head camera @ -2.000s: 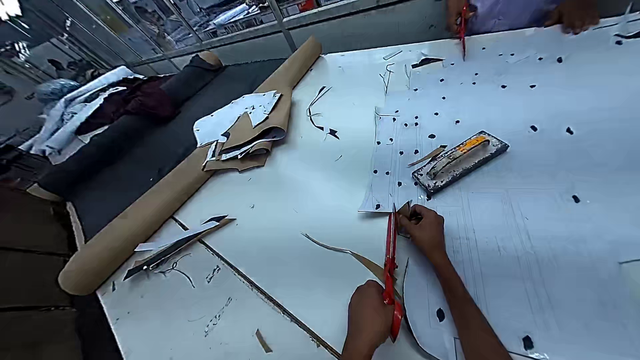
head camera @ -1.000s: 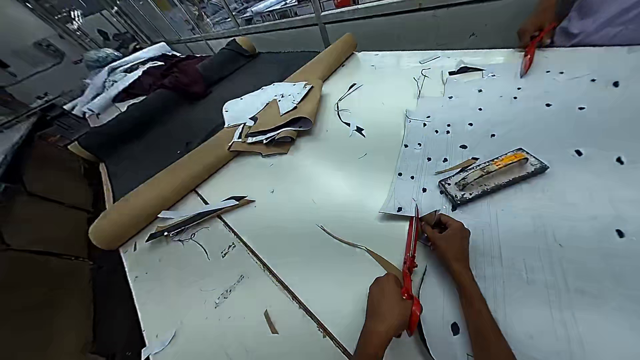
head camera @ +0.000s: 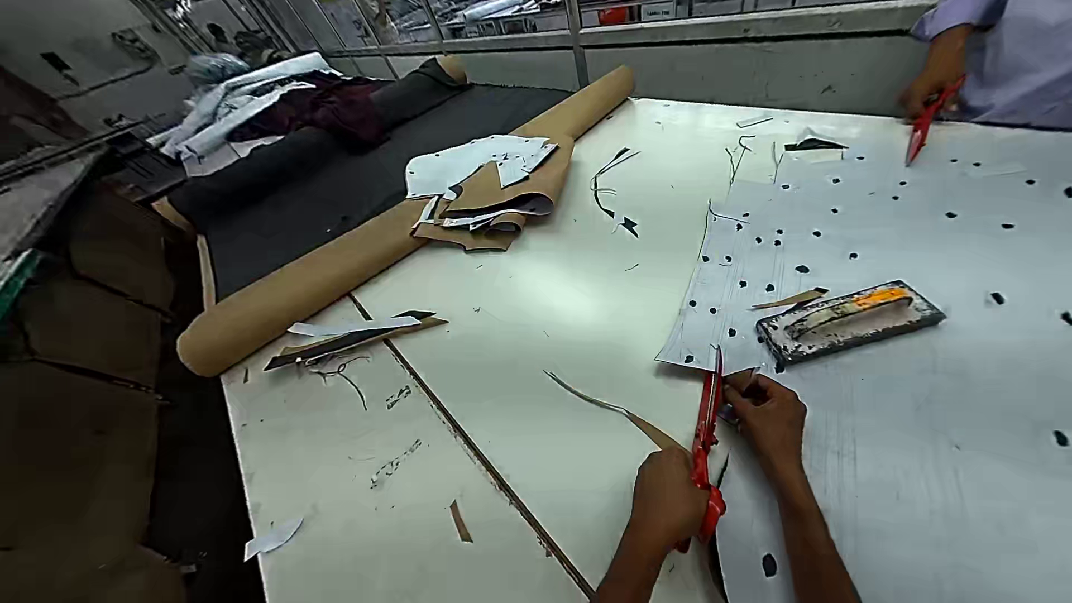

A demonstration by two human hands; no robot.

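Note:
My left hand (head camera: 670, 498) is closed around the handles of red scissors (head camera: 706, 431), whose blades point away from me at the near edge of a white patterned sheet (head camera: 904, 452) with dark spots. Just right of the blades, my right hand (head camera: 766, 414) pinches the sheet's edge between thumb and fingers. A narrow brown strip (head camera: 641, 427) trails left from beside my left hand. On the sheet, beyond my right hand, lies a worn block with an orange-marked handle (head camera: 850, 322). A thin brown scrap (head camera: 789, 299) touches its left end area.
A long brown paper roll (head camera: 310, 293) lies across the table's left side, with cut pieces (head camera: 494, 197) on it. Scraps (head camera: 356, 339) and a dark groove (head camera: 477, 456) are nearer. Across the table, a person's hand (head camera: 934, 84) holds other red scissors (head camera: 924, 126).
The view has turned left, so the scene sits further right. Both my hands stay at the same sheet edge, the left still on the scissors.

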